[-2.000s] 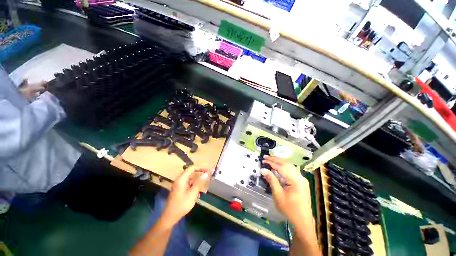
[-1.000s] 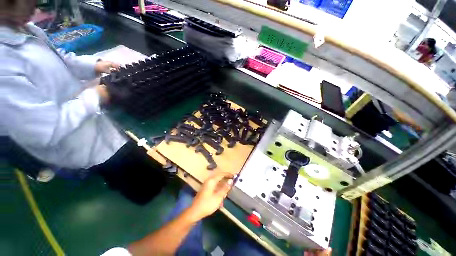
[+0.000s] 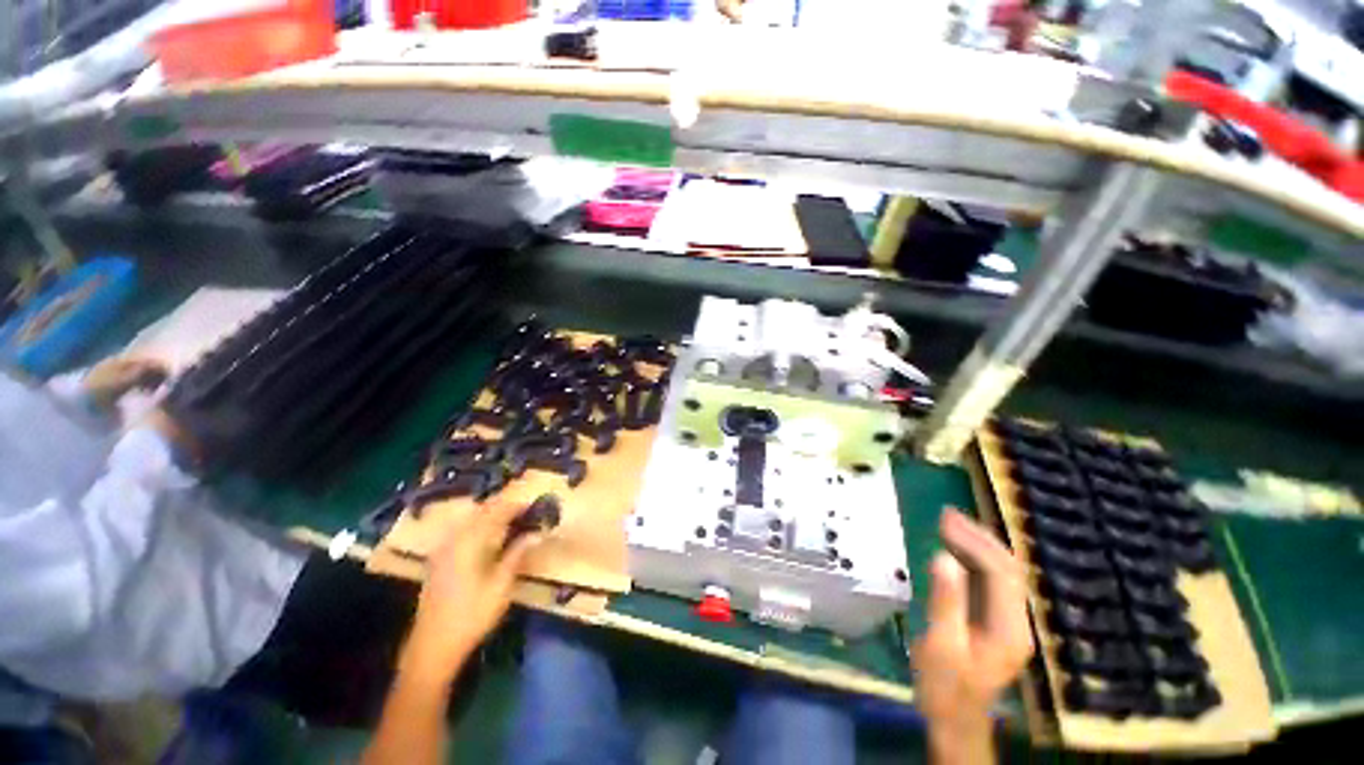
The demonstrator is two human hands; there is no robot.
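The silver fixture [image 3: 770, 501] stands in front of me with a black plastic part [image 3: 751, 471] lying in its nest, below the pale green plate. My left hand [image 3: 476, 561] is at the near edge of the infeed cardboard [image 3: 584, 546], with its fingers at the round end of a black part [image 3: 539, 513]; the blur and my fingers partly hide the grip. More black parts [image 3: 554, 392] lie loosely heaped behind it. My right hand [image 3: 969, 628] is raised at the right of the fixture, fingers apart, with nothing in it.
Output cardboard [image 3: 1234, 643] with rows of black parts lies at right. A red button [image 3: 714, 604] sits on the fixture's front. A shelf post [image 3: 1032, 321] rises behind right. A coworker's sleeve [image 3: 90, 501] and stacked black trays [image 3: 322, 366] are at left; a pink basket [image 3: 628, 199] is behind.
My left hand has moved from the fixture's front left corner onto the infeed cardboard at a part. My right hand has come up beside the fixture. The view has turned and shifted.
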